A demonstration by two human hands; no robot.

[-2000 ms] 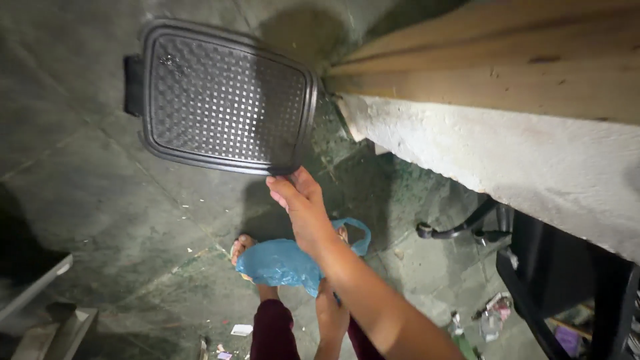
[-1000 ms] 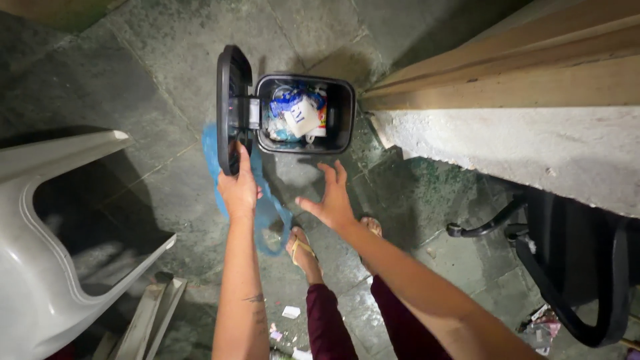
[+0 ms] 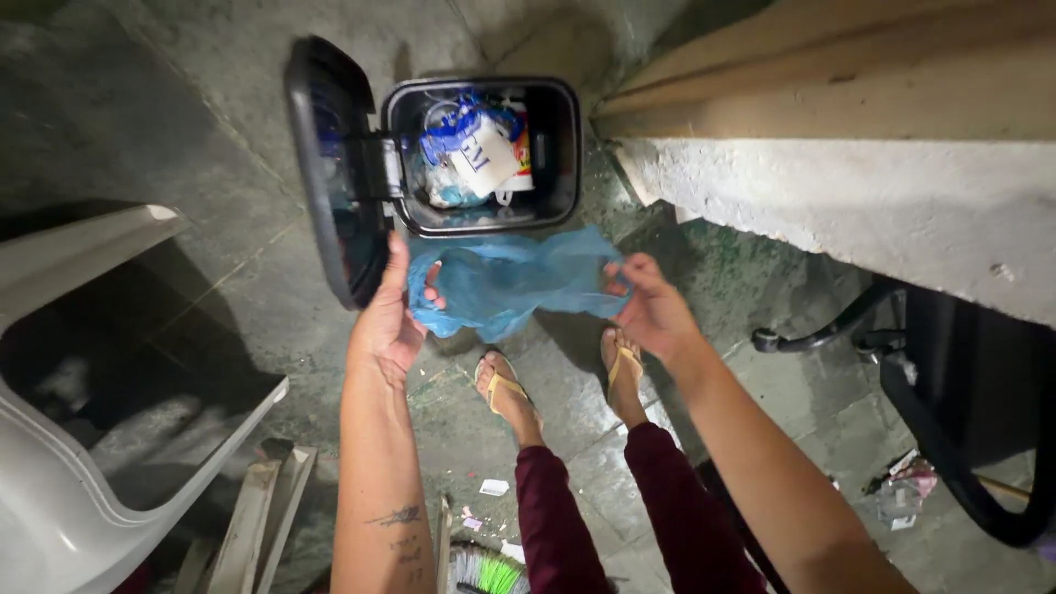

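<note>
Between my two hands a blue plastic bag (image 3: 528, 276) is stretched out, just below a black plastic trash bin (image 3: 571, 165). My left hand (image 3: 394, 318) holds the bag's left end, its fingers showing through the film, with the thumb by the lid's lower edge. The right end is gripped by my right hand (image 3: 648, 301). Hinged on the bin's left side, the black lid (image 3: 318, 173) stands upright and open. Inside the bin lie crumpled wrappers, blue plastic film (image 3: 454, 136) and a white piece with lettering (image 3: 487, 157).
A white plastic chair (image 3: 82, 503) is at the left. At the right are a wood-topped plaster ledge (image 3: 825, 181) and a black chair frame (image 3: 940, 437). Below, near my sandalled feet (image 3: 503, 392), lie paper scraps (image 3: 494, 487) and a broom head with green bristles (image 3: 499, 573).
The lid, closed two seconds ago, is now open. My right hand, free one second ago, now grips the blue bag, which has moved from behind the lid to in front of the bin.
</note>
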